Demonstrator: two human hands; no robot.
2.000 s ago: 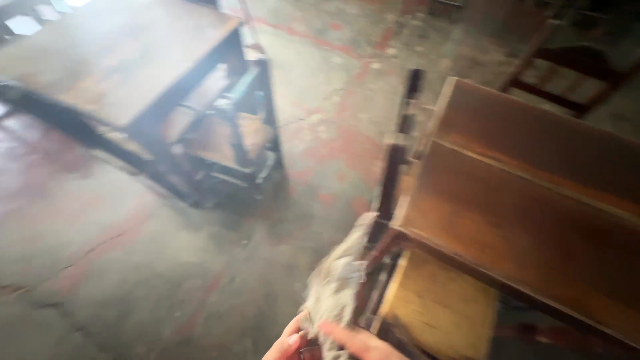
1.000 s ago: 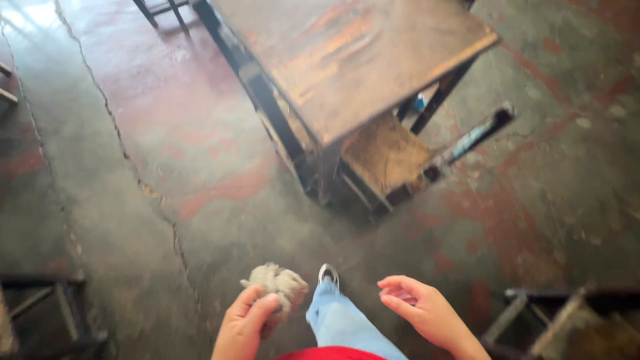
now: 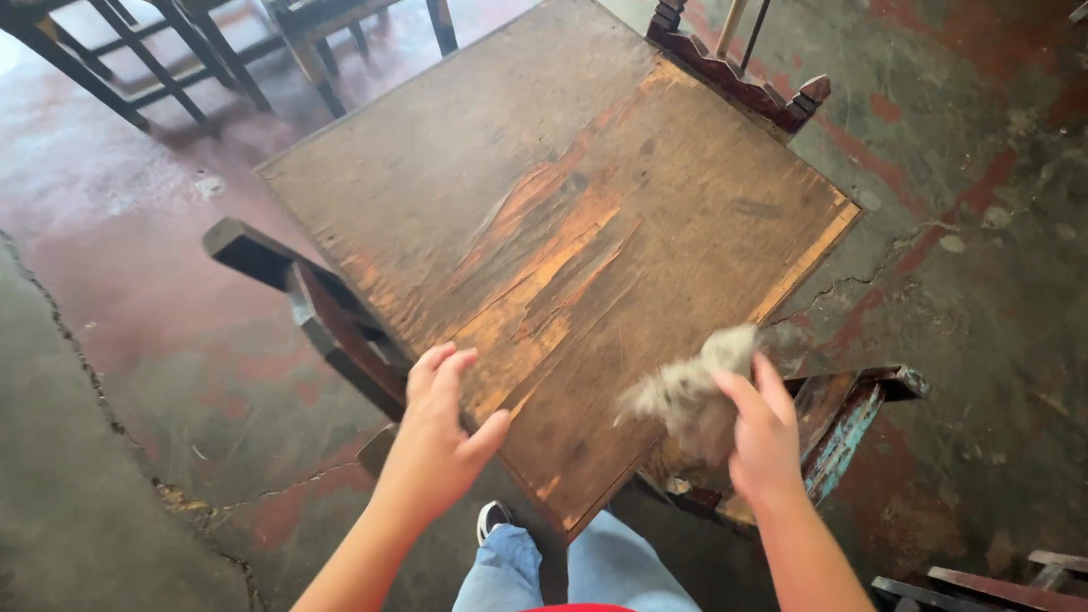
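Observation:
Below me stands a square wooden table (image 3: 680, 195), its brown surface peeled in long streaks that bare lighter wood. Over its near right edge, my right hand (image 3: 769, 433) pinches a fluffy grey-white rag (image 3: 693, 382), which hangs slightly blurred above the tabletop. My left hand (image 3: 446, 416) is at the near left edge, fingers spread and holding nothing; whether its fingertips touch the wood I cannot tell.
Wooden chairs surround the table: a dark one (image 3: 340, 331) at left, one with chipped turquoise paint (image 3: 841, 442) at right, and a carved chair back (image 3: 731, 72) beyond. More furniture legs (image 3: 161, 68) stand upper left. The concrete floor (image 3: 977, 323) is cracked.
The view has come over the table, which was farther off a second ago. The rag, in my left hand one second ago, is now in my right hand. My left hand has let it go.

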